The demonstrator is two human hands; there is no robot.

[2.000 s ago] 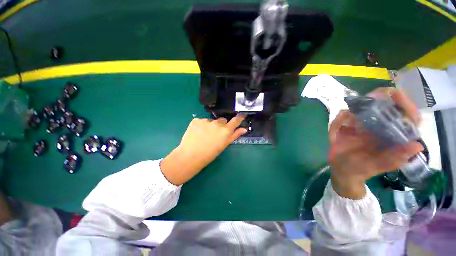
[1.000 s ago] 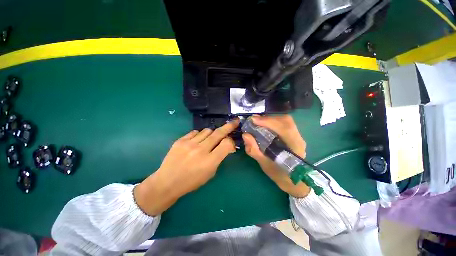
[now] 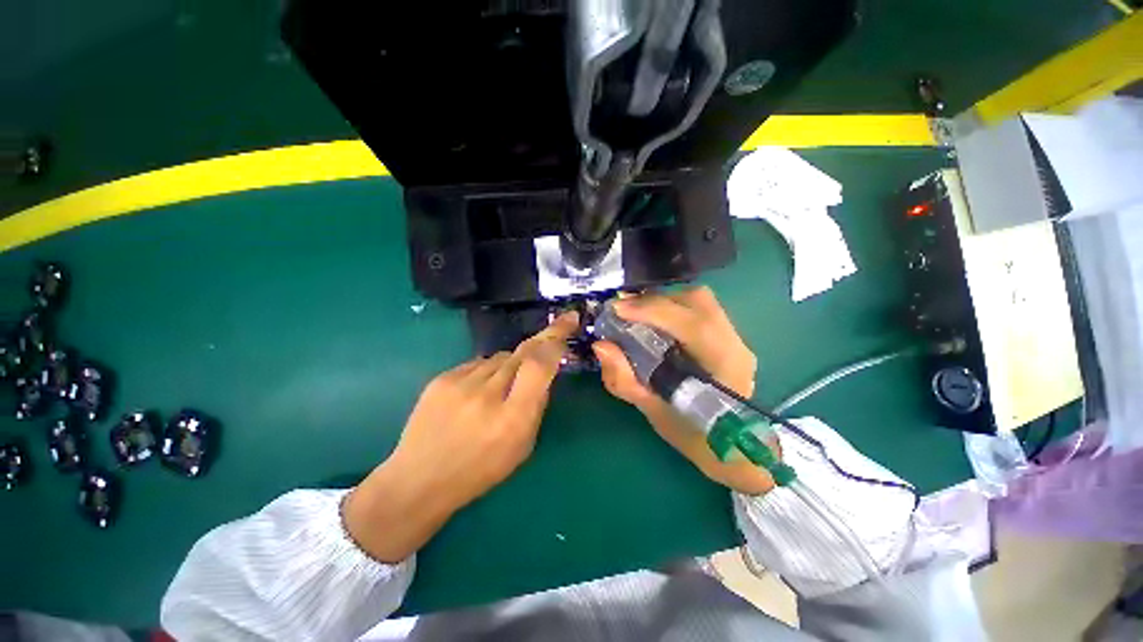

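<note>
The black assembly fixture (image 3: 439,261) stands in front of me, with the silver toggle clamp (image 3: 602,188) above its white patch. A small black unit (image 3: 579,336) sits at the fixture's front, partly hidden by my fingers. My left hand (image 3: 470,420) holds nothing visible and rests its fingertips on or against the unit; its grip is hard to tell. My right hand (image 3: 702,364) is closed around the dispensing syringe (image 3: 646,351), whose tip is at the unit. The syringe's green fitting (image 3: 742,442) points back towards my right wrist.
Several black units (image 3: 188,442) lie at the left. A crumpled white cloth or paper (image 3: 802,220) lies right of the fixture. Further right are a black controller box (image 3: 934,301) with a red light, yellowish paper (image 3: 1022,326) and an open white carton (image 3: 1003,176). A hose (image 3: 852,370) crosses behind my right wrist.
My right hand has brought the syringe from the right side to the fixture. My left fingers stay by the unit. The view has shifted since one second ago, and the clamp looks more upright.
</note>
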